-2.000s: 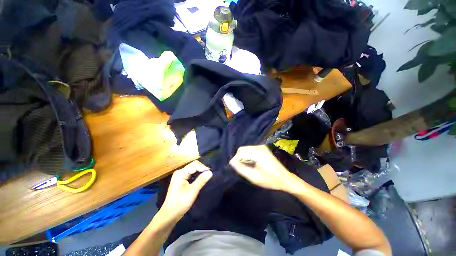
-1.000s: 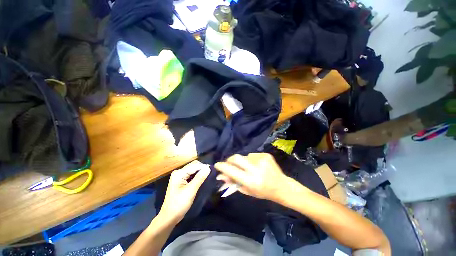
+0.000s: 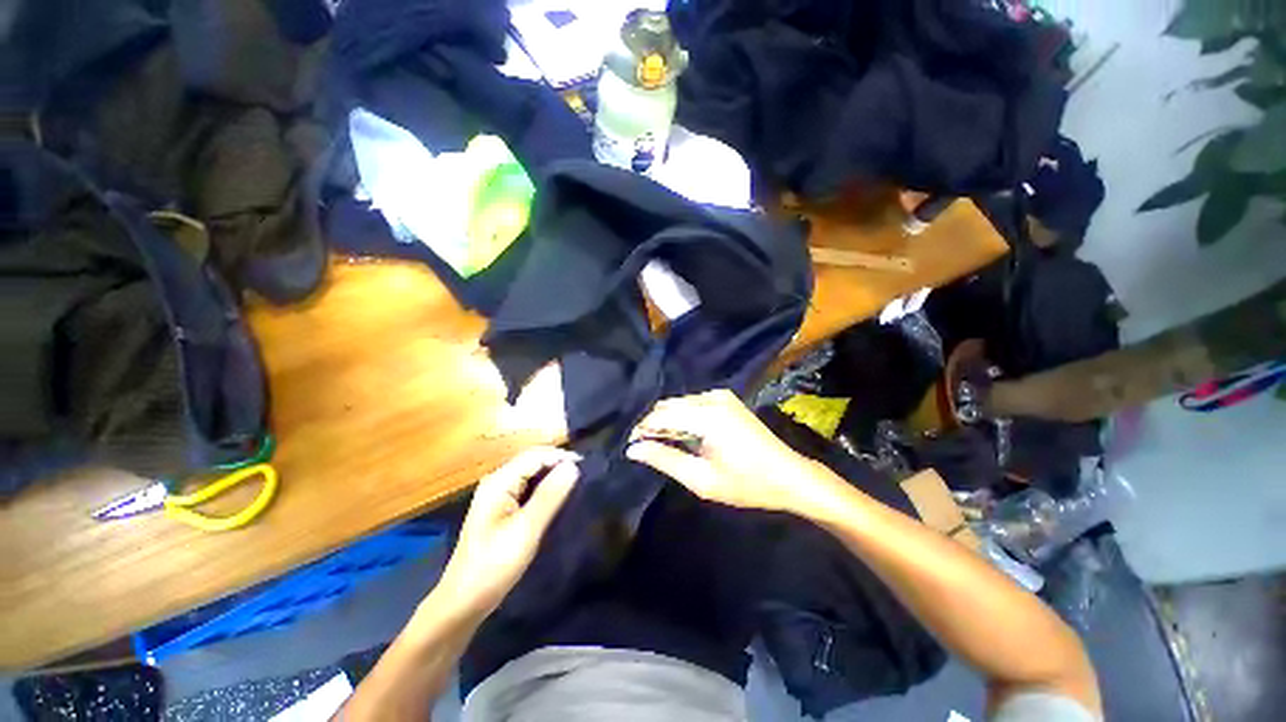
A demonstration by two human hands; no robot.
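A dark navy garment (image 3: 599,310) lies over the table edge and hangs down to my lap. My left hand (image 3: 515,505) pinches the garment between thumb and fingertips below the table edge. My right hand (image 3: 709,449) is just to the right, thumb and fingers closed on a small metallic tool (image 3: 687,442), mostly hidden in the fingers; it may be thread snips. The two hands are a short way apart, with dark cloth between and below them.
Scissors with yellow handles (image 3: 223,498) lie on the wooden table (image 3: 353,409) at left. A green-white tissue pack (image 3: 487,205), a bottle (image 3: 638,106) and dark garment heaps (image 3: 874,99) stand behind. A blue crate (image 3: 303,578) is below the table; a plant is at right.
My right hand has turned and moved slightly up and right, away from my left hand. The pale blades seen below it one second ago no longer show. My left hand stays on the cloth.
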